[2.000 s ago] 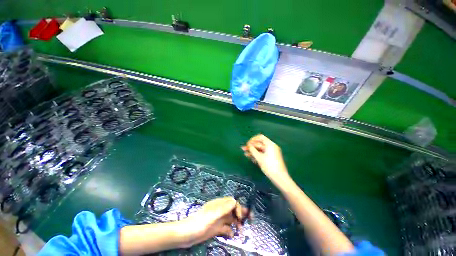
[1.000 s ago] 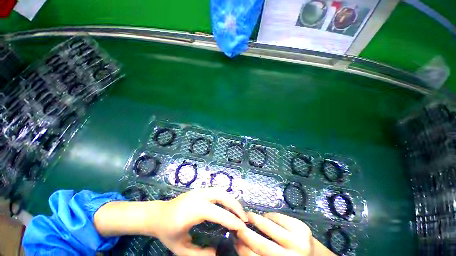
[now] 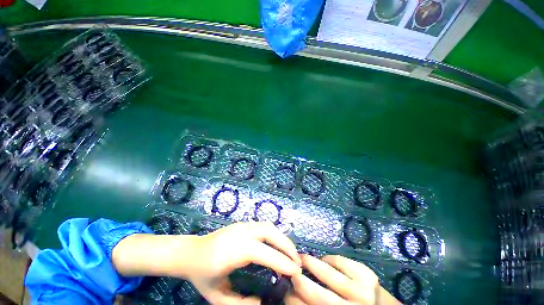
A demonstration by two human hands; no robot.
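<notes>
A clear blister tray (image 3: 322,225) lies flat in front of me with black ring-shaped parts in its pockets, such as one ring (image 3: 225,201) in the second row. One pocket in that row shows no ring. My left hand (image 3: 241,256) and my right hand (image 3: 340,280) meet over the near part of the tray, fingertips touching. A dark part (image 3: 271,285) shows between and below my fingers, mostly in the left hand. Its full shape is hidden, and I cannot tell what the right fingertips pinch. My right forearm is cut off by the bottom edge.
Glittery tray stacks stand at the left (image 3: 71,95) and right (image 3: 525,196). A metal rail (image 3: 370,59) runs along the back. A blue plastic cover (image 3: 290,24) and an instruction sheet (image 3: 358,30) hang there. A brown box (image 3: 12,274) is at the lower left edge.
My hands were apart two seconds ago and have come together over the tray. In the last second they have barely moved. The view has tilted down.
</notes>
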